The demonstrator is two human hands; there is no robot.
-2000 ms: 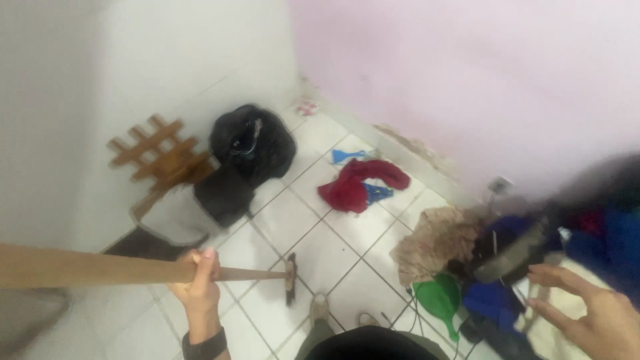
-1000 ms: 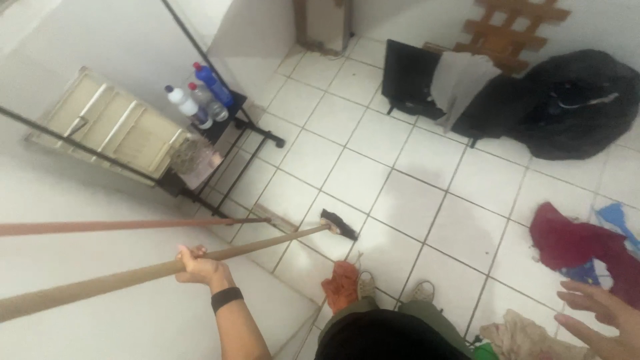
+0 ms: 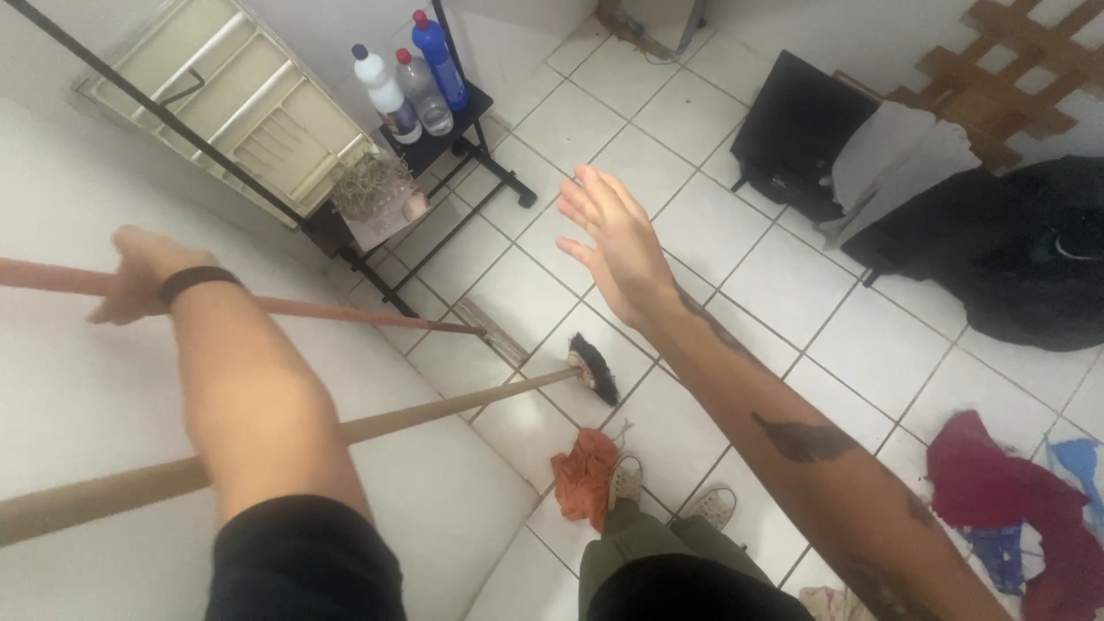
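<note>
My left hand point(image 3: 151, 274), blurred, is at the reddish pole of a squeegee point(image 3: 493, 332), which stands with its blade on the floor tiles. Its fingers and thumb lie on either side of the pole; whether they close on it cannot be told. Below it, the wooden handle of a broom point(image 3: 593, 369) slants against the white wall and passes behind my left forearm. The broom's dark bristles rest on the tiles. My right hand point(image 3: 608, 233) is raised over the floor, empty, with its fingers apart. An orange cloth point(image 3: 585, 477) lies beside my shoe.
A black metal rack point(image 3: 509, 177) holds several plastic bottles point(image 3: 423, 95) and a dried plant point(image 3: 373, 185). A cream plastic tray point(image 3: 250, 112) leans by the wall. At right are a black plastic bag point(image 3: 1026, 259), a wooden lattice point(image 3: 992, 78) and dark red cloth point(image 3: 983, 474).
My left hand has let go of the broom's handle and is now at the squeegee's pole. My right hand has come from the right edge towards the middle. The view has shifted.
</note>
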